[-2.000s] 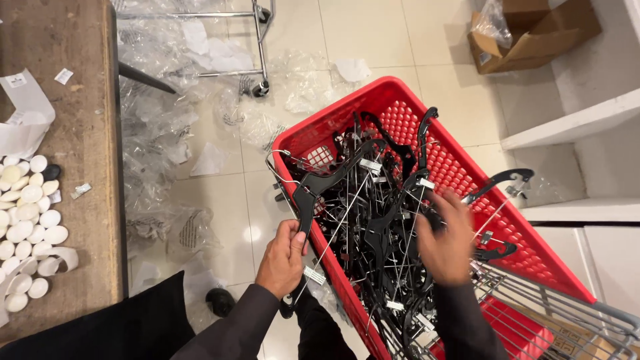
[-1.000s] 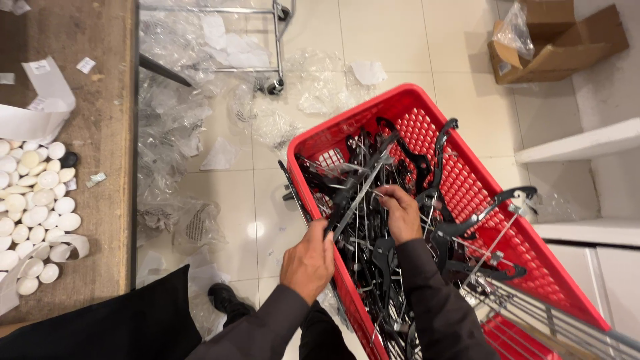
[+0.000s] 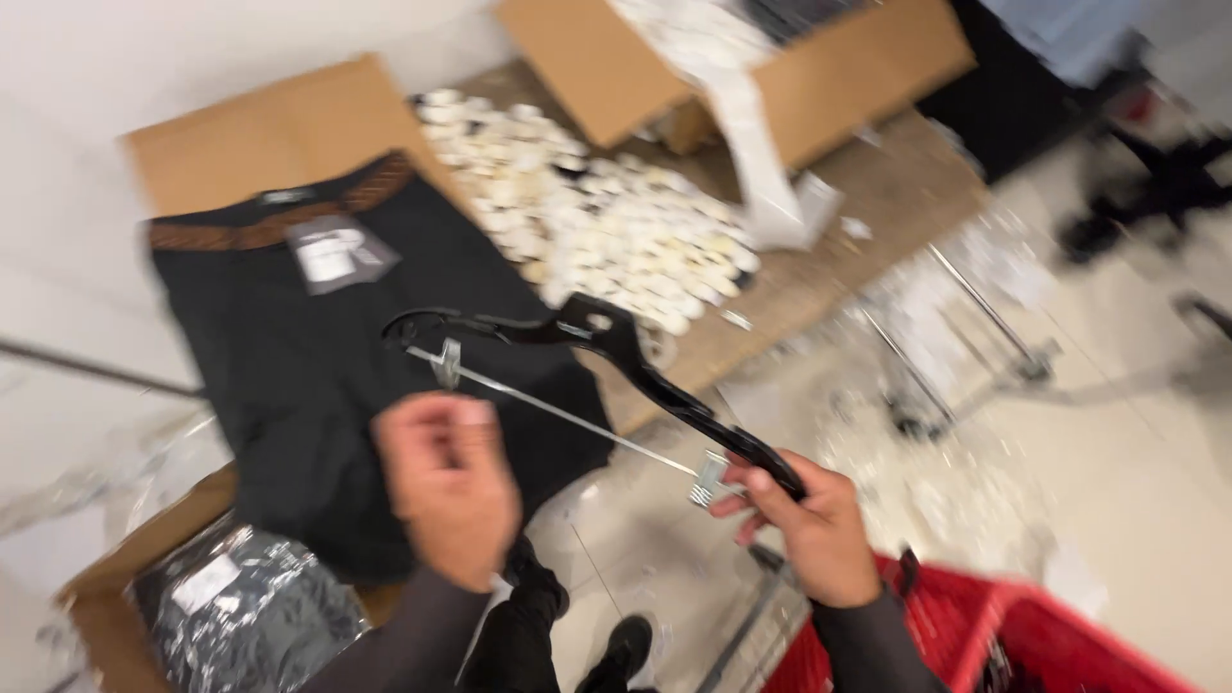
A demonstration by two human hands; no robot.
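A black plastic clip hanger with a metal crossbar and two metal clips is held up in front of me. My right hand grips its right end, close to one clip. My left hand is just below the other clip, fingers curled and blurred; whether it touches the hanger is unclear. Behind the hanger, a black garment with a brown braided waistband and a hanging tag lies over the table edge.
Many round whitish discs and open cardboard boxes are on the wooden table. A box with plastic-wrapped goods stands lower left. The red basket is lower right; plastic wrap and a metal rack base are on the floor.
The view has swung from the basket to the table. One hanger is now in my right hand, up and out of the basket, where both hands were among the hangers.
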